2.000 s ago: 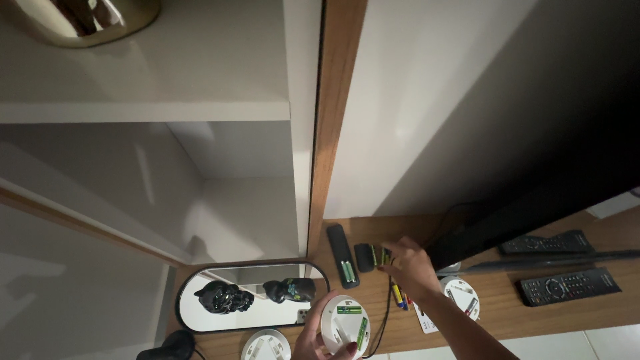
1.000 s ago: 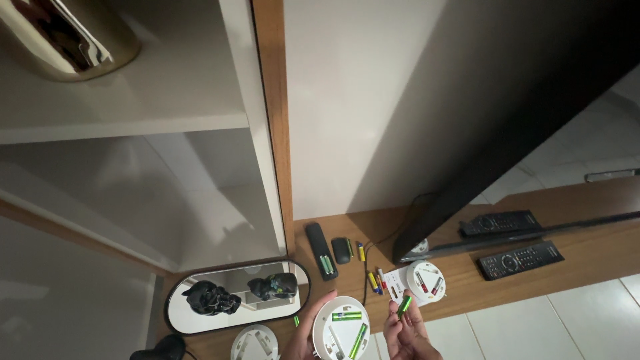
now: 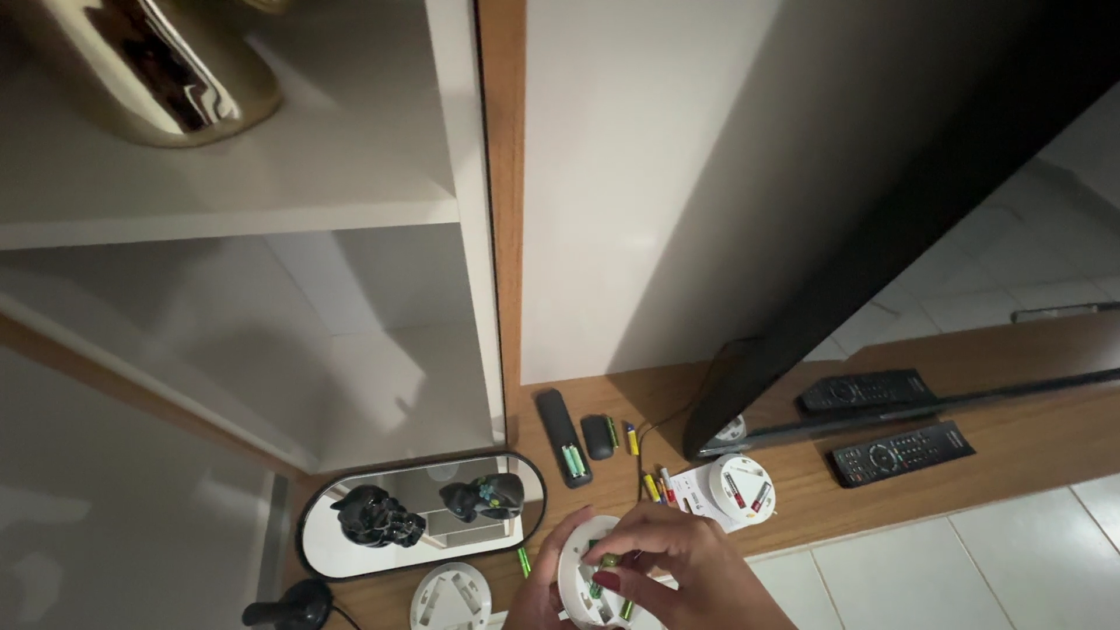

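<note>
My left hand (image 3: pixel 544 573) holds a round white battery-powered device (image 3: pixel 573 569) by its rim, its open battery side facing up. Over that side, the fingers of my right hand (image 3: pixel 678 560) pinch a green battery (image 3: pixel 610 560) at the compartment. More green cells show in the device, partly hidden by the fingers. A second white round device (image 3: pixel 451 599) lies left of my hands with its battery slots bare. To the right, a third (image 3: pixel 742 488) holds red-and-silver batteries and rests on a white paper (image 3: pixel 691 490). Loose yellow batteries (image 3: pixel 651 488) lie beside the paper.
A mirrored tray (image 3: pixel 437 551) carries black figurines (image 3: pixel 376 516). Behind my hands lie a remote with exposed batteries (image 3: pixel 564 437), a small black object (image 3: pixel 598 436) and more batteries (image 3: pixel 632 439). Right are a television (image 3: pixel 875 254) and a black remote (image 3: pixel 901 453). A cable (image 3: pixel 640 455) crosses the wooden top.
My right hand has moved from the loose batteries to the device in my left hand, bringing a green battery with it. One second ago it held that battery apart from the device.
</note>
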